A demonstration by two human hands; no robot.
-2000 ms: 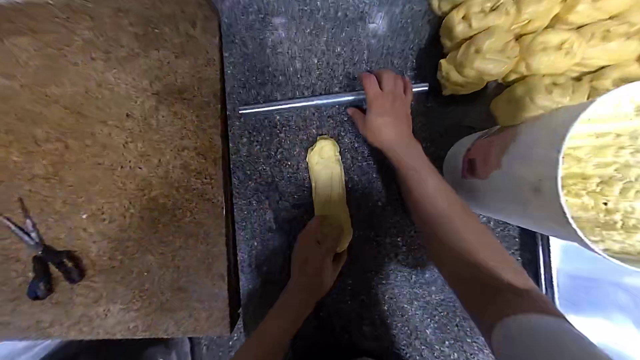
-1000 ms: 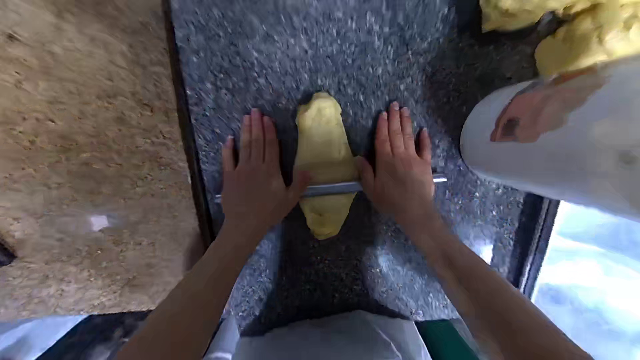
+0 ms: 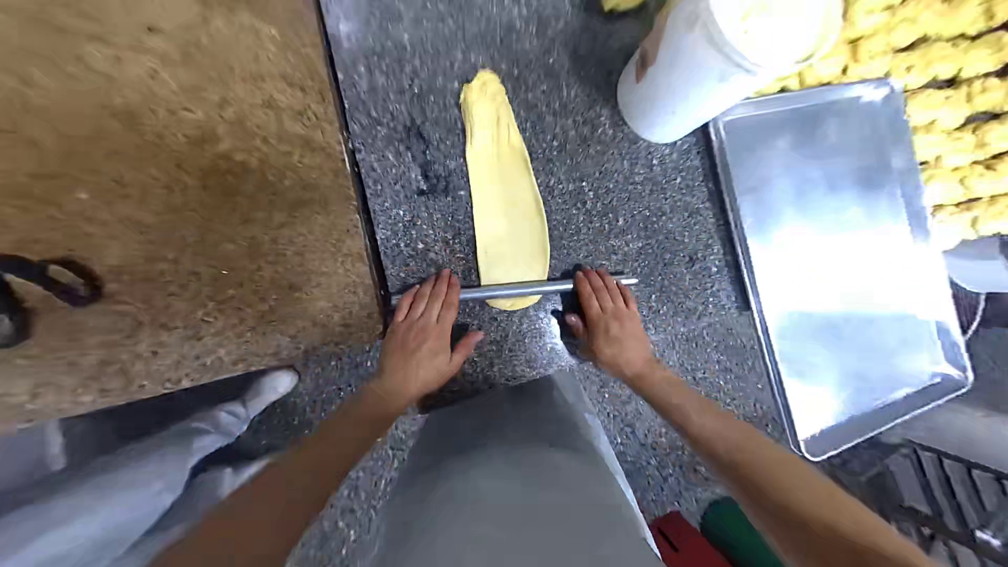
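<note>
A long flattened strip of yellow dough (image 3: 506, 189) lies on the dark speckled countertop, narrow at its far end and wider near me. Across its near end rests a thin metal rod (image 3: 512, 290). My left hand (image 3: 425, 339) lies with its fingers flat over the rod's left end, the thumb spread out. On the rod's right part, my right hand (image 3: 611, 323) presses with its fingertips. Neither hand is closed around the rod. A short rounded edge of dough shows on my side of the rod.
At the left is a brown board (image 3: 189, 189) with black-handled scissors (image 3: 55, 279), partly cut off. A white bucket (image 3: 681, 79) stands at the upper right, beside an empty metal tray (image 3: 835, 260). Rows of shaped dough (image 3: 961, 102) lie beyond. Someone's light trousers (image 3: 134, 480) show lower left.
Two seconds ago my left hand was on the dough and my right on the rod; now both are on the rod. The dough has become longer, and the rod has moved to its near end. The view has shifted.
</note>
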